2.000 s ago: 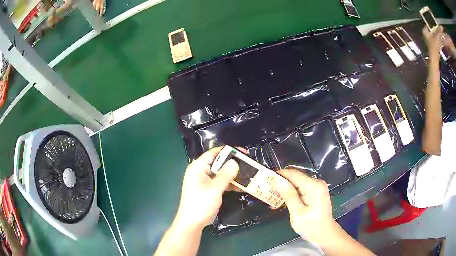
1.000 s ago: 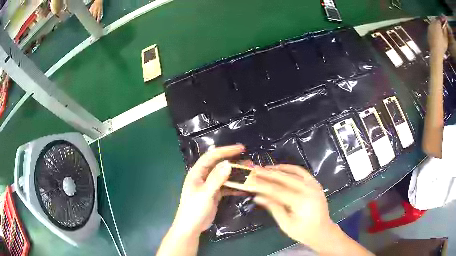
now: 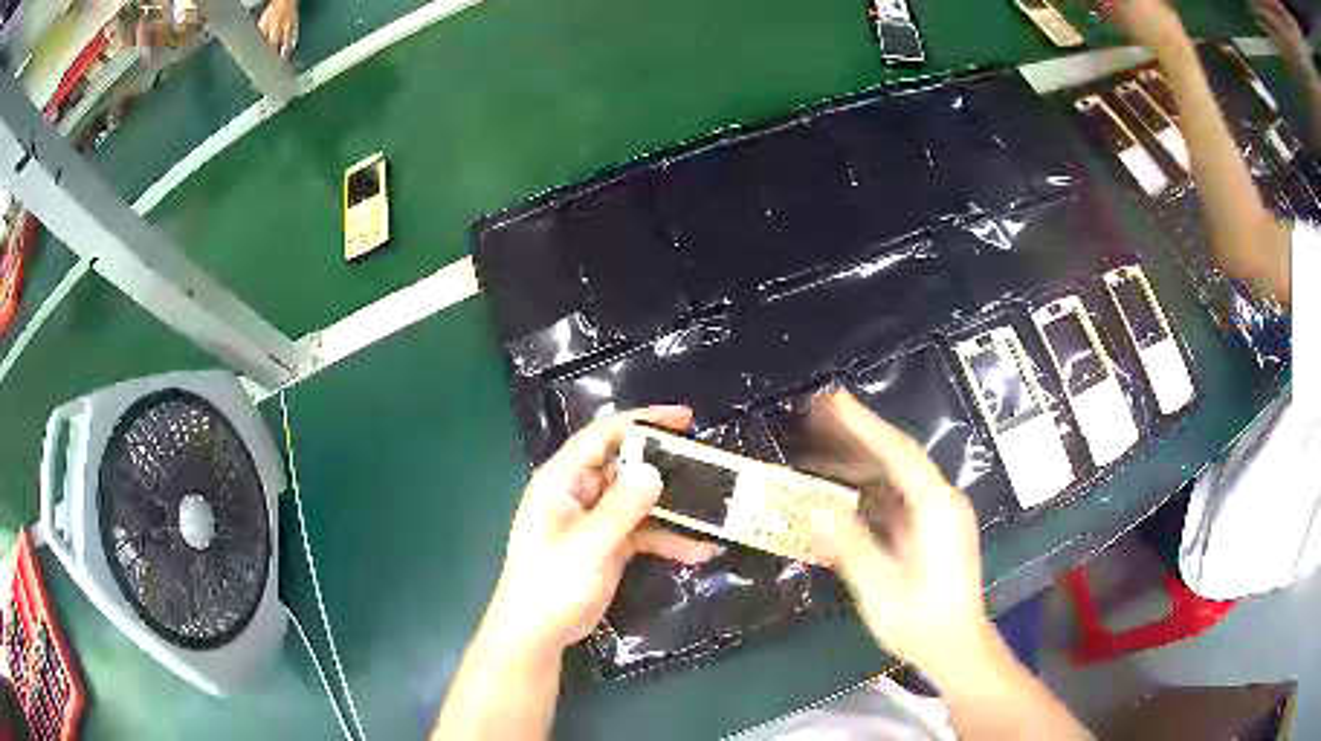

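A gold keypad phone is held flat above the near part of the black pocket mat, its dark screen to the left and its keypad to the right. My left hand grips the screen end, with the thumb on the face. My right hand is at the keypad end, its thumb over the keys and its index finger raised; it is slightly blurred. Three front housings, a left one, a middle one and a right one, lie in a row on the mat's right side.
A desk fan stands left. The green conveyor belt carries a gold phone, a dark phone and another gold phone. At right, a neighbour's arm extends over more housings. A red stool stands below.
The phone was turned between my hands and again shows its screen and keypad. My right index finger has lifted. Phones on the belt moved left. The neighbour's arm shifted left.
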